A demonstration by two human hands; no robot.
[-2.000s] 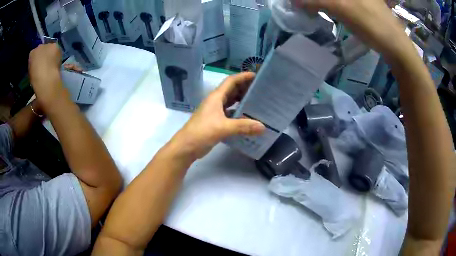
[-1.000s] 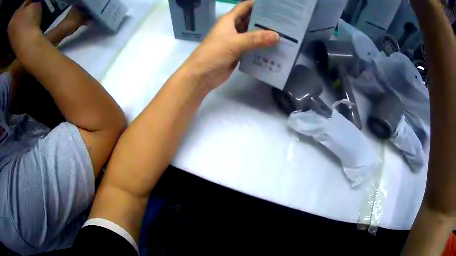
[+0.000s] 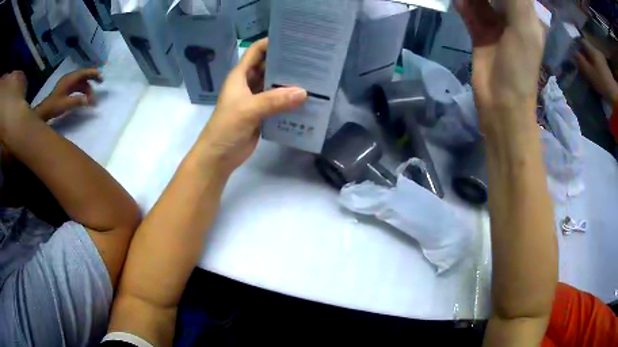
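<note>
My left hand (image 3: 251, 101) holds a tall grey-blue retail box (image 3: 308, 61) upright by its lower part, thumb across the printed side. The box top is cut off by the upper edge. My right hand (image 3: 484, 24) is raised at the top right, blurred and partly cut off; its grip is unclear. Behind the box's lower right corner lies a dark grey hair dryer (image 3: 352, 148), its handle running into a whitish sleeve (image 3: 420, 217). Another dark dryer (image 3: 403, 101) lies behind it.
Printed retail boxes (image 3: 196, 64) stand along the back. A neighbour's hand (image 3: 71, 91) and arm are at the left. Whitish bags (image 3: 447, 101) lie among the dryers. A small white cable (image 3: 573, 226) lies at right. Another person's hand (image 3: 596, 68) shows at the right edge.
The held box has moved left in view and stands more upright than two seconds ago. My right hand has come back into view at the top. The neighbour's hand no longer shows a box.
</note>
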